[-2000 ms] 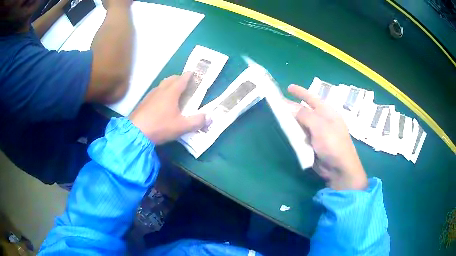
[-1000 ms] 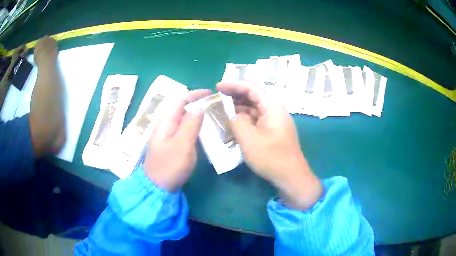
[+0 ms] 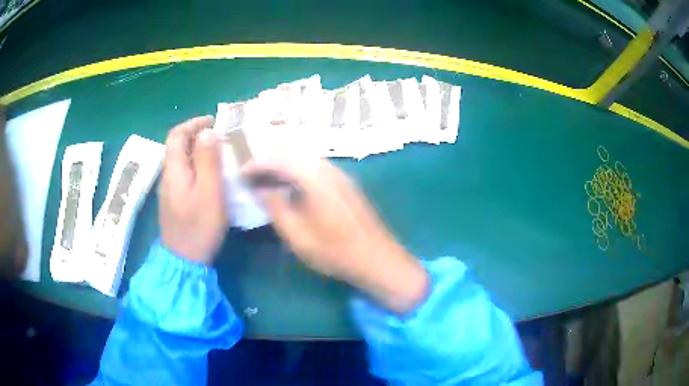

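A white packet (image 3: pixel 245 205) with a brown strip is held upright between my two hands, partly hidden by them. My left hand (image 3: pixel 193 192) grips its left edge. My right hand (image 3: pixel 317 215) is blurred and lies over its right side, fingers against it. Behind my hands a fanned row of overlapping white packets (image 3: pixel 393 113) with grey-brown strips lies near the yellow edge. Two piles of white packets lie left of my left hand, one nearly straight (image 3: pixel 74 215) and one tilted (image 3: pixel 125 203), touching at their lower ends.
A loose heap of thin yellow rubber bands (image 3: pixel 616 200) lies at the right of the green bench. A white sheet (image 3: pixel 38 166) is at the far left, beside part of a person's arm (image 3: pixel 9 219). Yellow trim (image 3: pixel 325 51) edges the bench before a dark belt.
The view has swung right, bringing the rubber bands fully into view. Since one second ago my right hand has shifted across the front of the packet, which both hands still hold.
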